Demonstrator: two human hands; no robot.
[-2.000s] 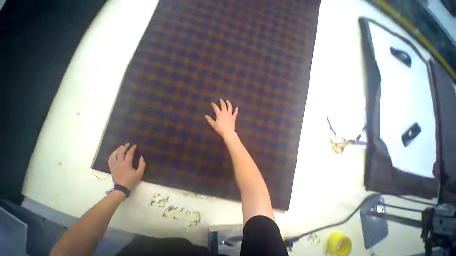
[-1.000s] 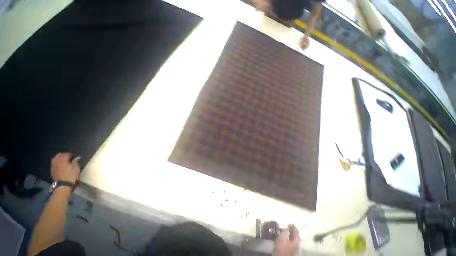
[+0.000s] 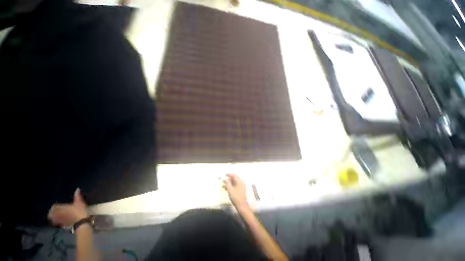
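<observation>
The picture is blurred. A large dark fabric (image 3: 71, 107) covers the left side, its right edge at the left edge of the plaid lay. The flat brown plaid lay (image 3: 224, 92) is on the cream-white table (image 3: 188, 178). My left hand (image 3: 69, 211) is at the dark fabric's near edge and looks closed on it, thumb up; its fingers are partly hidden. My right hand (image 3: 236, 189) is low over the table's front, just short of the lay's near edge. Its fingers are bent; I cannot tell if they hold anything.
A small dark bar (image 3: 256, 192) lies right of my right hand. Farther right are a yellow tape roll (image 3: 349, 176), a grey plate (image 3: 364, 157), blurred scissors (image 3: 318, 110) and a white sheet (image 3: 357, 76) framed by dark cloth, with two black objects on it.
The dark fabric has spread right, up to the lay. The view has shifted. My right hand left the lay and is now over the table front. The other person at the far side is mostly out of view.
</observation>
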